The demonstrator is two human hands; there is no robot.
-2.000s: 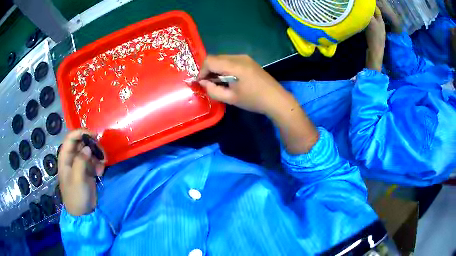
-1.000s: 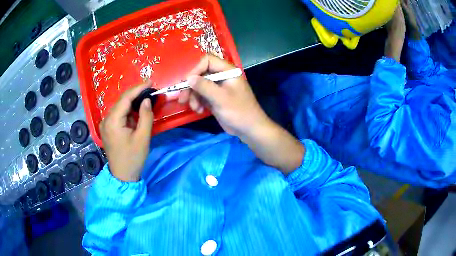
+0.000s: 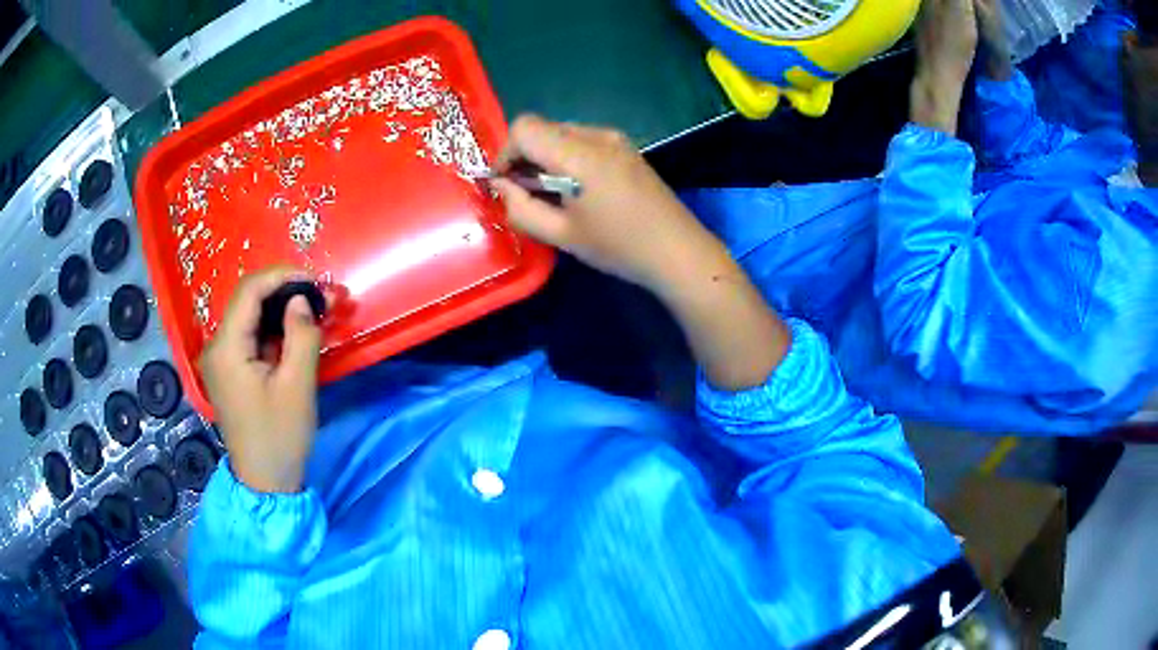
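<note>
My left hand (image 3: 269, 381) holds a round black part (image 3: 290, 309) between thumb and fingers over the near left corner of the red tray (image 3: 536, 264). My right hand (image 3: 597, 197) holds a pen-shaped tool (image 3: 559, 187), its tip pointing down at the tray's right side. Many tiny silvery pieces (image 3: 305, 226) lie scattered in the tray, thickest along its far and right sides. The tool's tip is too small and blurred to tell if it carries a piece.
A clear plastic tray (image 3: 95, 419) with rows of black parts stands at the left. A yellow and blue fan (image 3: 813, 57) is at the top right. A neighbour in a blue coat (image 3: 1003, 279) sits at the right. A dark flat object (image 3: 908, 616) shows at the lower edge.
Since one second ago my right hand has moved the tool away from the black part to the tray's right side. My left hand still holds a black part. The whole view has shifted.
</note>
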